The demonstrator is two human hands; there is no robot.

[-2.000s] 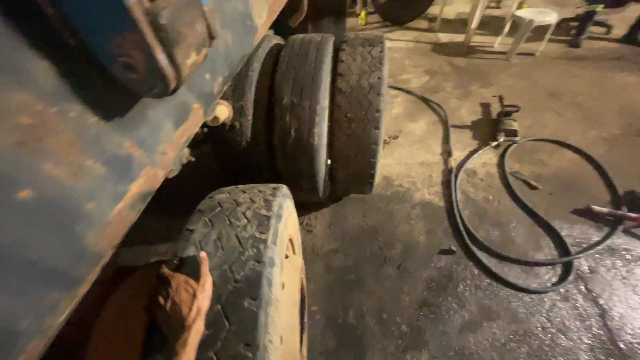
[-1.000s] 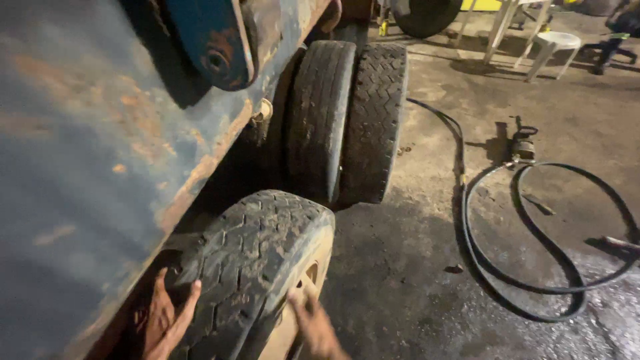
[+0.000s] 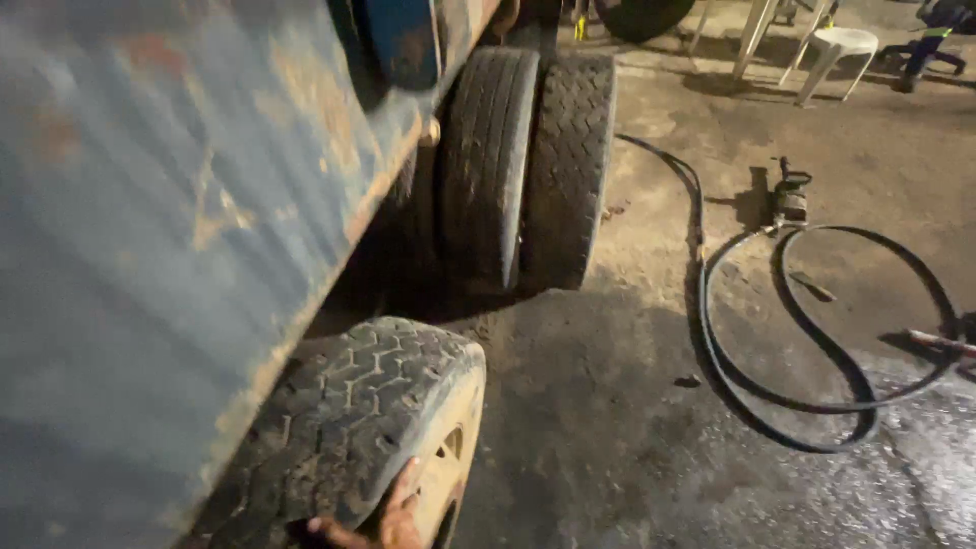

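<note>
A worn truck tyre with a blocky tread stands at the lower centre of the head view, close beside a rusty blue-grey metal body panel. Its pale, dirty wheel rim faces right. My right hand is at the bottom edge, its fingers spread against the tyre's shoulder and sidewall, one finger pointing up along the rim. Only part of this hand shows. My left hand is out of view. Farther off, two dual tyres, one ribbed and one with blocky tread, stand under the same vehicle.
A black hose lies looped on the concrete floor at right, joined to an air tool. Near it lie a small hand tool and a red-tipped bar. A white plastic stool stands at upper right.
My left hand, on the tread one second ago, has left the view. My right hand remains at the rim side of the tyre. The near tyre leans or turns differently from two seconds ago.
</note>
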